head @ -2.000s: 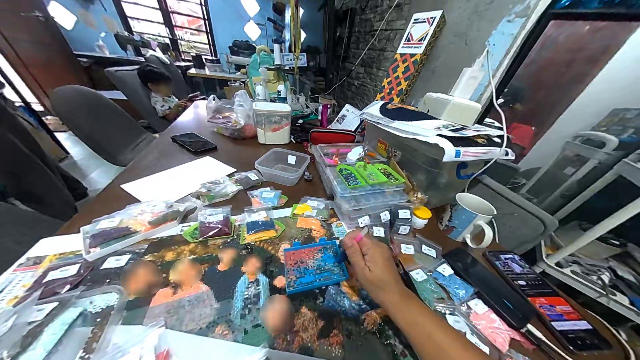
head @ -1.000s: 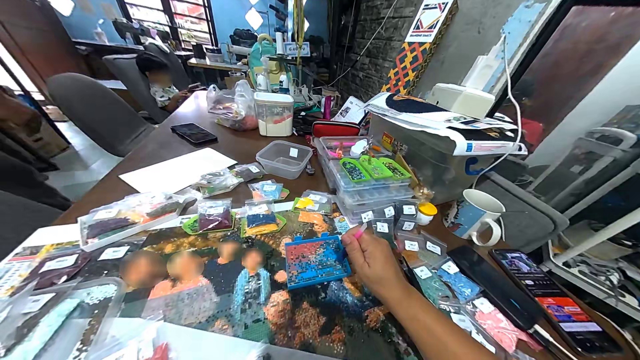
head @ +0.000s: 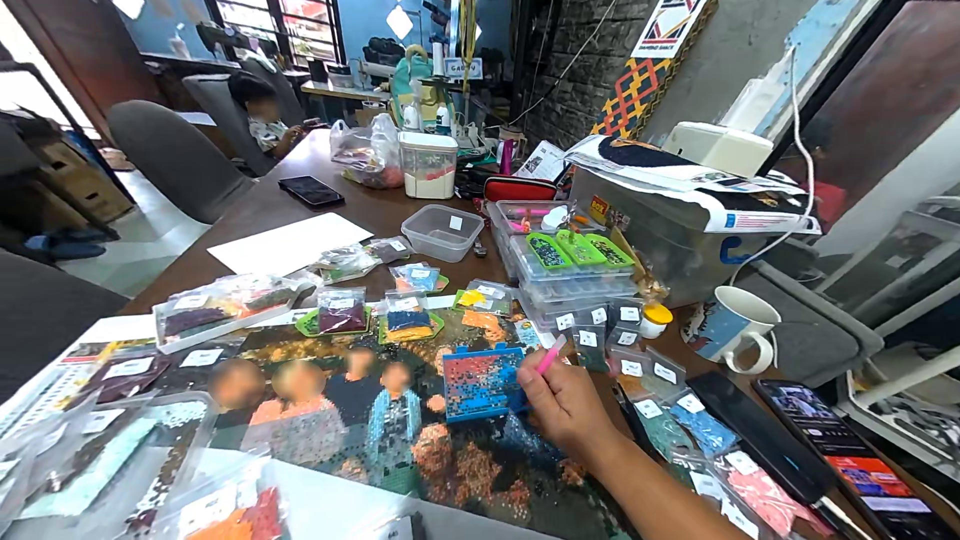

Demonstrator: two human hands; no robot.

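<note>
My right hand (head: 566, 409) holds a pink pen-like tool (head: 551, 354) between thumb and fingers, its end pointing up. Directly left of the hand, a blue plastic tray (head: 484, 384) covered with small red and blue beads lies on a diamond painting (head: 375, 442) of several people. The fingers are at the tray's right edge; whether they touch it is unclear. Small zip bags of beads, one dark purple (head: 342, 311) and one blue (head: 409, 321), rest on green and yellow trays above the painting. My left hand is not in view.
Bead bags and a clear container (head: 180, 450) stand at left. Stacked organizers (head: 574, 281) hold green trays. At right are a mug (head: 731, 326), a black power bank (head: 761, 435) and a phone (head: 855, 450). A plastic tub (head: 442, 232) stands behind. Across the table a person (head: 266, 124) sits.
</note>
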